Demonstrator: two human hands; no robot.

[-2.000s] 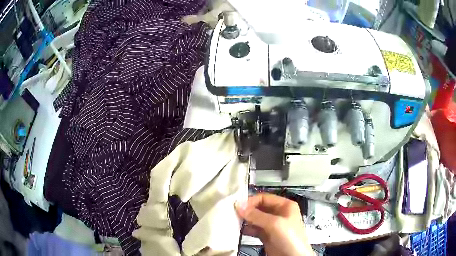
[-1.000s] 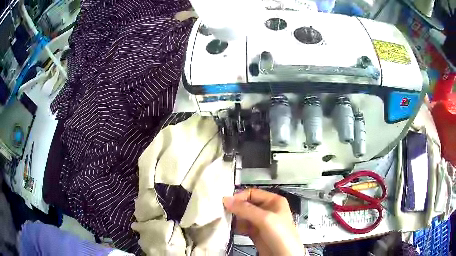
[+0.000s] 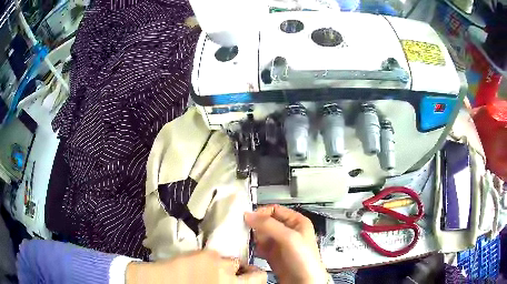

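Note:
A beige cloth piece (image 3: 222, 191) lies at the left front of the white overlock machine (image 3: 339, 50), its right edge running up to the dark needle area (image 3: 244, 150). A dark pinstriped patch (image 3: 177, 201) shows among its folds. My right hand (image 3: 286, 241) pinches the cloth's right edge between thumb and fingers, just in front of the needle area. My left hand (image 3: 192, 269) lies over the lower part of the cloth at the bottom edge of the picture; its fingertips are bent under and partly hidden, close to my right hand.
A large pinstriped heap (image 3: 122, 122) lies left of the machine. Red-handled scissors (image 3: 392, 222) lie at the right front, over a yellow-handled tool (image 3: 397, 203). A smartphone (image 3: 456, 186) rests on beige cloth at the far right. A blue basket (image 3: 479, 259) is below it.
My left hand has come in from the lower left onto the cloth. The beige cloth has moved further up and lies flatter. The camera view has shifted, so the machine appears further left.

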